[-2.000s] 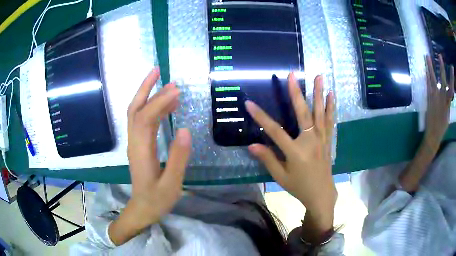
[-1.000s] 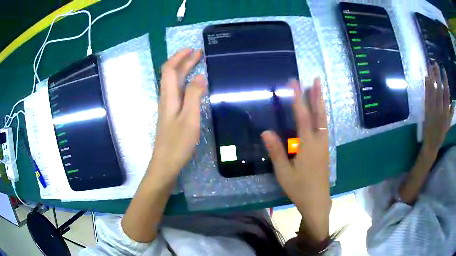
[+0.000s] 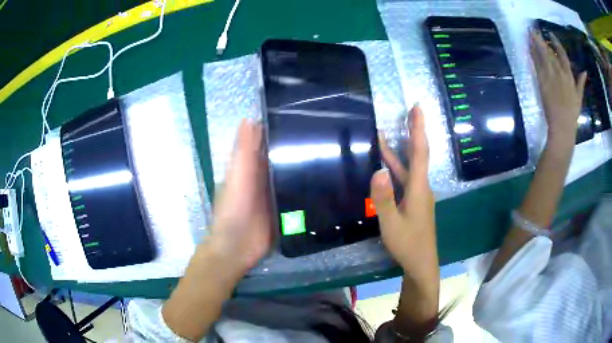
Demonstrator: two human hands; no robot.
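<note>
The black tablet (image 3: 322,124) is in front of me, slightly turned, over a bubble wrap sheet (image 3: 228,87). Its screen is dark, with a green square at lower left and an orange-red square at lower right, partly covered by my right thumb. My left hand (image 3: 238,208) is blurred and holds the tablet's left edge, with its fingertips partly hidden. My right hand (image 3: 411,214) holds the lower right edge, with its index finger raised beside it. Whether the tablet is lifted clear of the wrap is hard to tell.
Another tablet (image 3: 107,194) lies at left on white sheets, a white cable (image 3: 111,74) at its top. A loose white plug (image 3: 221,43) lies above my tablet. At right are a tablet with green text (image 3: 480,100) and another person's hand (image 3: 560,87) on a further tablet.
The green text list has given way to a dark screen with coloured squares; the left square went from whitish to green. Both hands have closed in on the tablet's sides, and the tablet has turned slightly.
</note>
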